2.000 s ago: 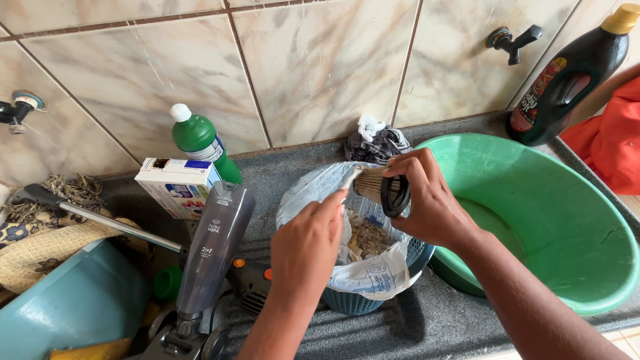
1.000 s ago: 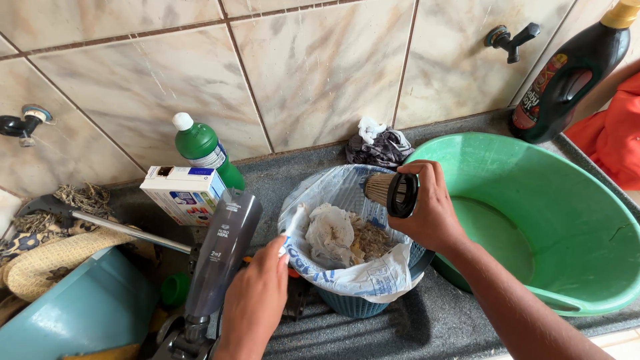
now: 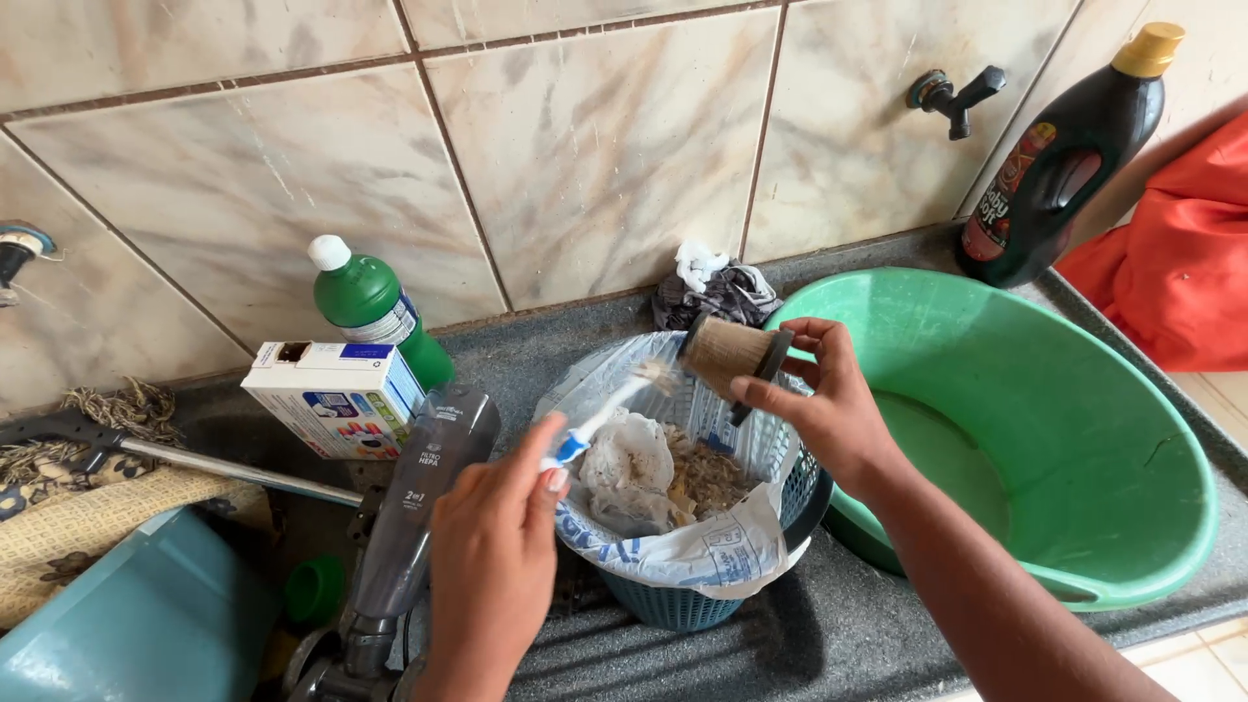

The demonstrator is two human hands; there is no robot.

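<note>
My right hand (image 3: 829, 400) grips a pleated vacuum filter (image 3: 726, 356) by its black rim, tilted over a waste basket. In my left hand (image 3: 502, 531) is a white and blue toothbrush (image 3: 590, 424), its dirty bristles just left of the filter, with a small gap between them. Beneath both, the blue plastic basket (image 3: 673, 609) has a plastic bag lining (image 3: 717, 551) and holds grey dust, fluff and crumpled waste (image 3: 629, 458). Left of my left hand stands a handheld vacuum cleaner (image 3: 414, 507) with a dark translucent body.
A large green basin (image 3: 1072, 468) sits close by on the right, a black bottle (image 3: 1063, 166) behind it. At the back left are a green bottle (image 3: 375, 302) and a cardboard box (image 3: 331, 400). A blue-green container (image 3: 136, 614) lies lower left. Taps project from the tiled wall.
The filter has turned in my right hand, its narrow end now pointing up and left. My left hand has risen toward it from the basket's left edge, where it was one second ago.
</note>
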